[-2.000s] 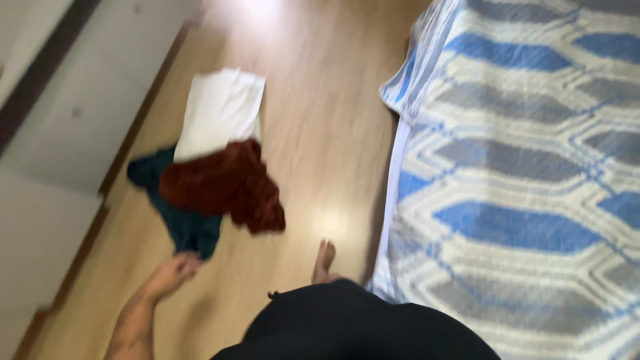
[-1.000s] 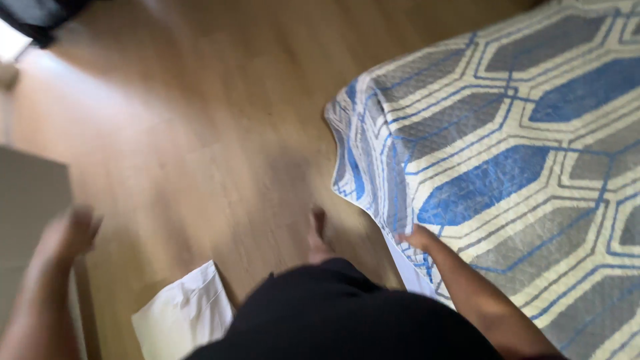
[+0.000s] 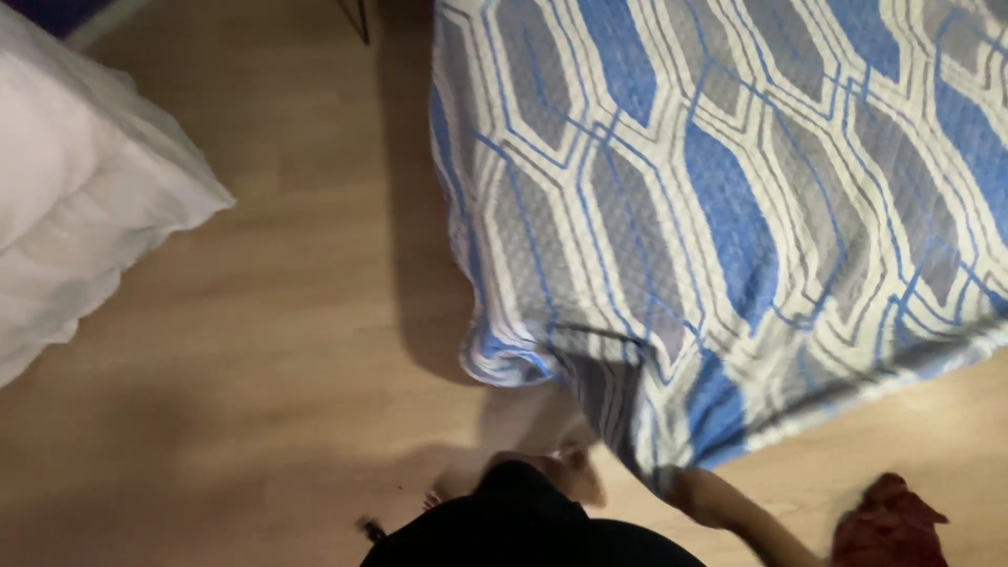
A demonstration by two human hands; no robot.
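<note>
A quilted bedspread (image 3: 732, 205) with a blue, grey and cream hexagon pattern covers the bed on the right. My right hand (image 3: 689, 492), low in the view, grips the bedspread's near edge and pulls that part out into a fold. Beside it, the bedspread's corner hangs in a curl over the bed's corner. My left hand does not show; only a small dark blurred thing is at the left of my black clothing. At the lower right a dark red cloth (image 3: 890, 524) lies on the floor, close to my right forearm.
White bulky bedding (image 3: 87, 189) fills the left side. Wood-look floor (image 3: 307, 315) runs between it and the bed. A thin dark metal leg (image 3: 358, 20) stands at the top. My feet are on the floor at the bed's corner, partly behind my clothing.
The view has turned a lot, around the bed's corner. My right hand now pulls the bedspread's edge out from the bed. My left hand has left the view.
</note>
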